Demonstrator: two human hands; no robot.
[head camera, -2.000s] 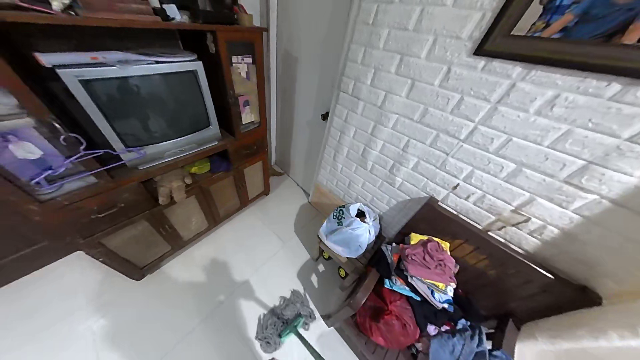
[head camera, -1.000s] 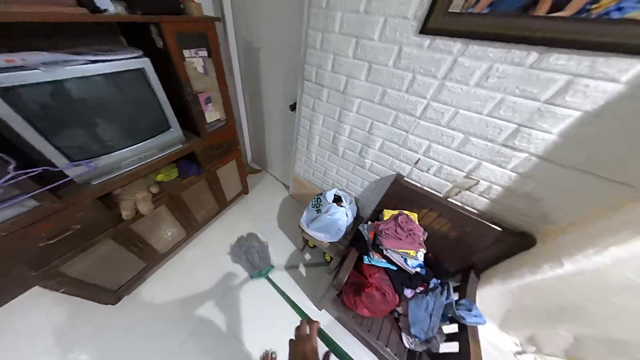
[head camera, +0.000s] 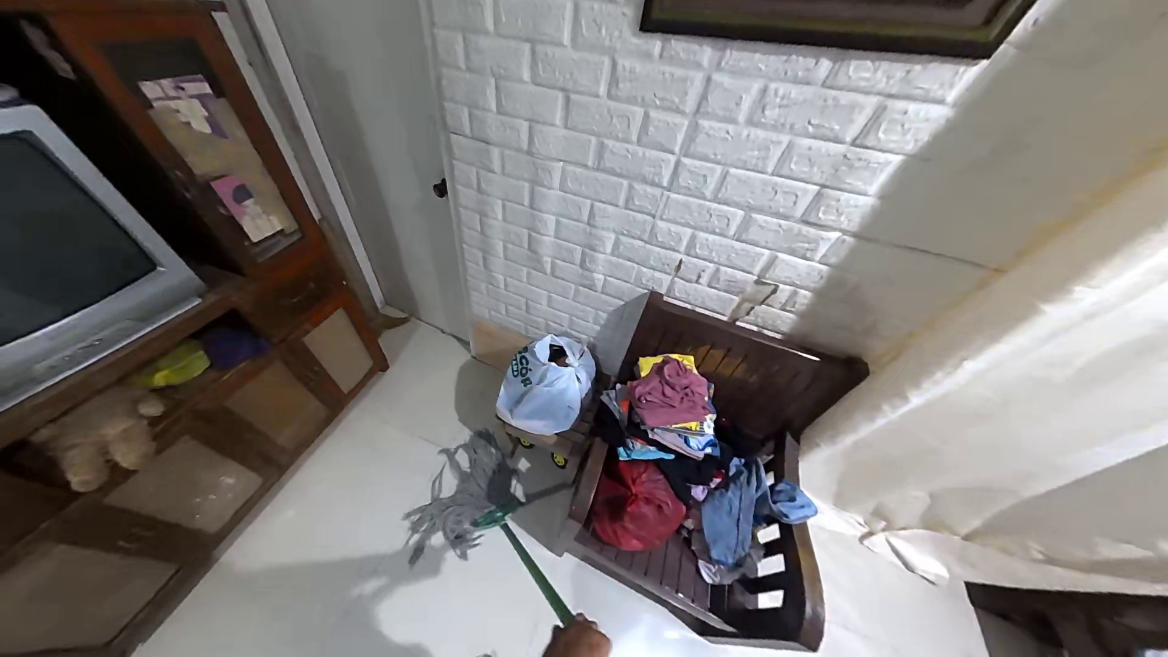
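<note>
My left hand (head camera: 577, 636) is at the bottom edge, closed around the green handle (head camera: 538, 571) of a string mop; only the hand's upper part shows. The mop's grey string head (head camera: 465, 497) lies spread on the pale floor, between the wooden cabinet and the bench, with its green clamp at the near side. My right hand is out of view. Beyond the mop head and to its right, a white plastic bag (head camera: 547, 385) sits on a low wheeled object.
A dark wooden bench (head camera: 812, 584) holds folded clothes (head camera: 673, 392), a red bag (head camera: 639, 506) and blue denim (head camera: 733, 516). On the left, a wooden cabinet (head camera: 301, 283) holds a television (head camera: 73, 246) and a stuffed toy (head camera: 100, 438). A grey door (head camera: 374, 137) adjoins the white brick wall (head camera: 639, 164).
My left hand came into view beside the mop handle and is now closed on it. The mop head moved toward the bench. The view has turned right.
</note>
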